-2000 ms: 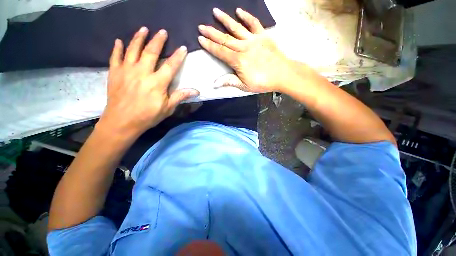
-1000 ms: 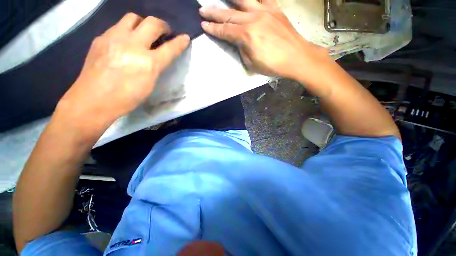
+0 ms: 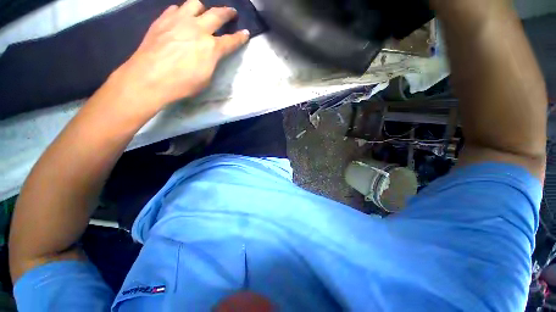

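A dark garment piece lies flat along the white-covered table, its right end near the iron. My left hand rests on this piece near its right end, fingers apart and slightly bent, gripping nothing. A dark iron, blurred by motion, is over the table to the right of my left hand. Its top is cut off by the upper edge. My right forearm reaches up to the iron's right side, but my right hand is beyond the picture's top edge, so its hold is hidden.
The white table cover ends at a slanting front edge. Part of the rusty iron rest shows behind the iron. Below the table's right end are a pale cylindrical container, speckled floor and a cluttered frame. Dark cloth lies at lower left.
My right hand has left the garment piece and gone up out of view; the iron has come in over the table. My left hand has shifted slightly right and up.
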